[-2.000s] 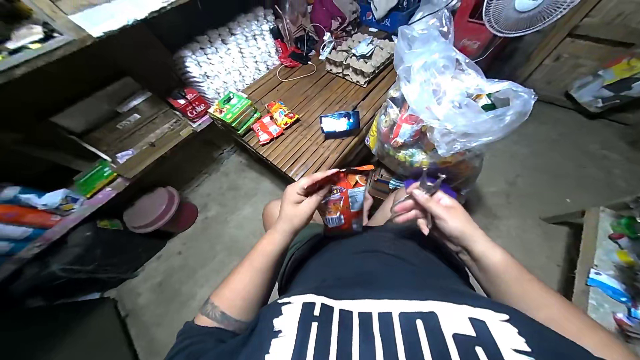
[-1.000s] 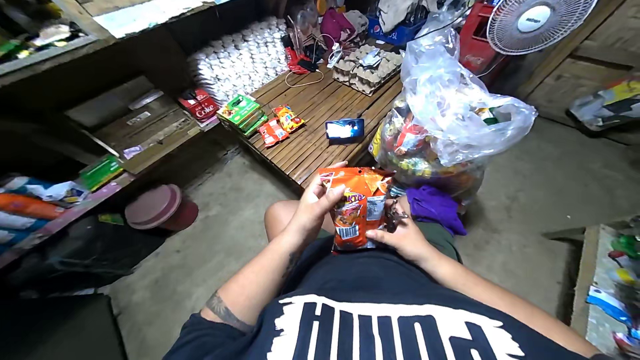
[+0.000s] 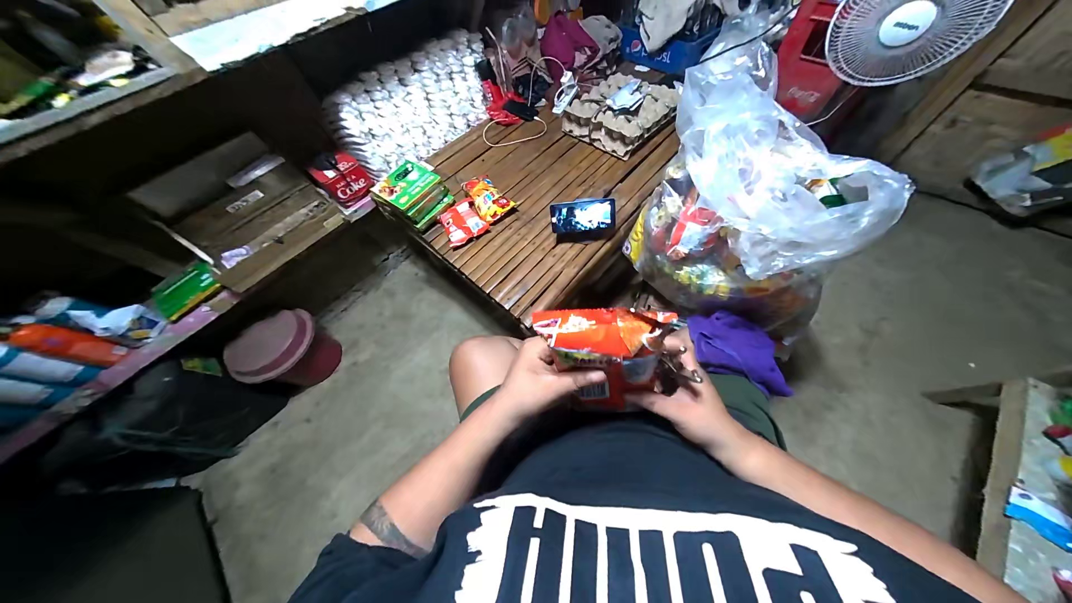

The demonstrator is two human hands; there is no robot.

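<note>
An orange snack bag is held between both hands above my lap, its upper part folded toward me. My left hand grips the bag's left side, thumb across the front. At the right side, my right hand holds the bag's lower edge together with a small dark metal thing, too blurred to name. A purple cloth lies by my right thigh. Beyond the bag, a lit phone is propped on the slatted bamboo table, with small red and orange snack packs to its left.
A large clear plastic bag of snack packs stands right of the table. On the table are green packs and egg trays. A lidded pail stands on the floor at left, below shelves. An electric fan is at upper right.
The orange bag's top has folded over toward me; a second ago its front showed in full. My right hand, apart from the bag two seconds ago, has come to its right side with the metal thing.
</note>
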